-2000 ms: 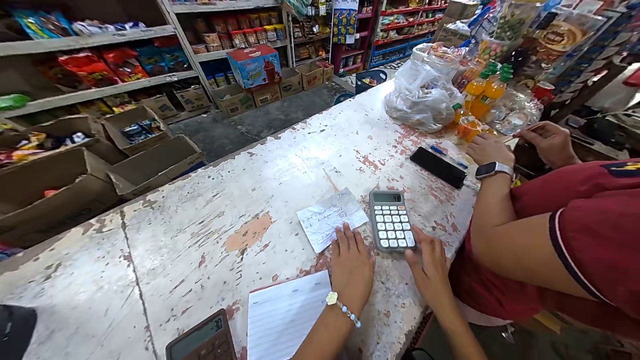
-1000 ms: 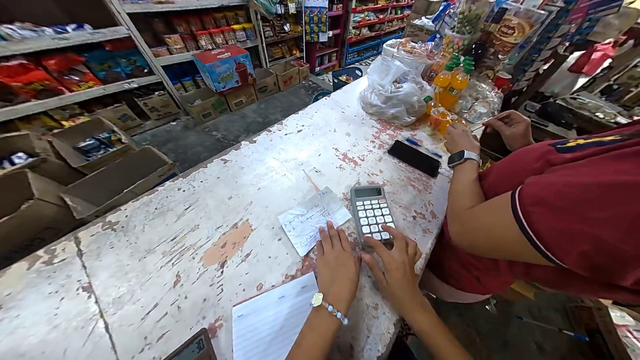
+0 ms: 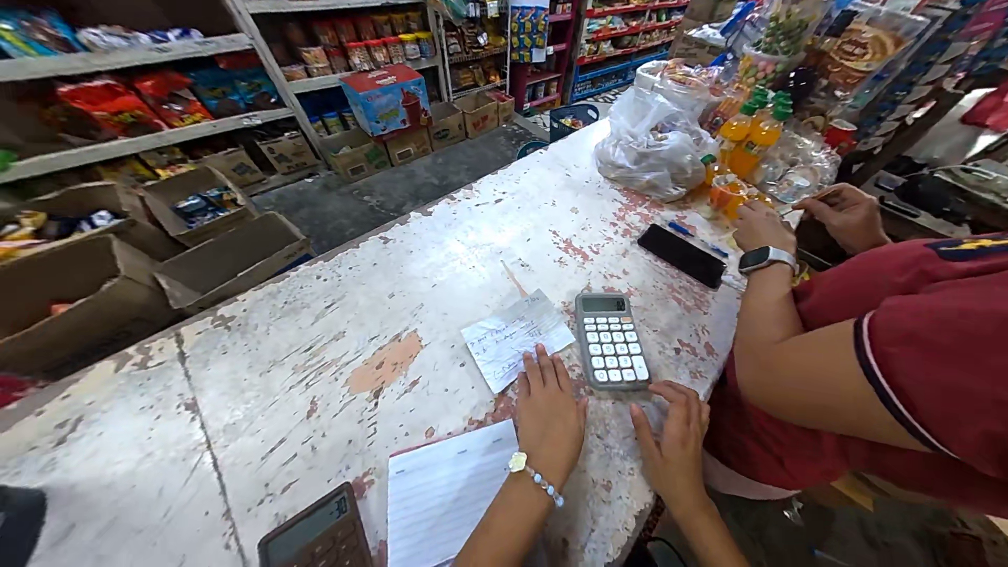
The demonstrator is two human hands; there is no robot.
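My left hand (image 3: 549, 417), with a beaded bracelet at its wrist, lies flat with its fingertips on the lower edge of a small handwritten paper slip (image 3: 517, 339). To the right of the slip is a grey calculator (image 3: 612, 341) with white keys. Just below the calculator's lower right corner, my right hand (image 3: 672, 433) rests by the counter edge, fingers apart and holding nothing. A lined paper pad (image 3: 449, 496) lies partly beneath my left forearm. Left of the pad, a dark brown calculator (image 3: 319, 531) is cut off by the bottom of the view.
A person in a red shirt (image 3: 929, 378) stands at the right, both hands near orange drink bottles (image 3: 748, 138). A black phone (image 3: 681, 255), blue pen (image 3: 697, 238) and white plastic bag (image 3: 657, 146) lie on the worn counter (image 3: 299, 378). Cardboard boxes (image 3: 228, 264) stand beyond it.
My right hand was over the lower keys of the grey calculator a second ago and has drawn back below it. My left hand stays at the paper slip.
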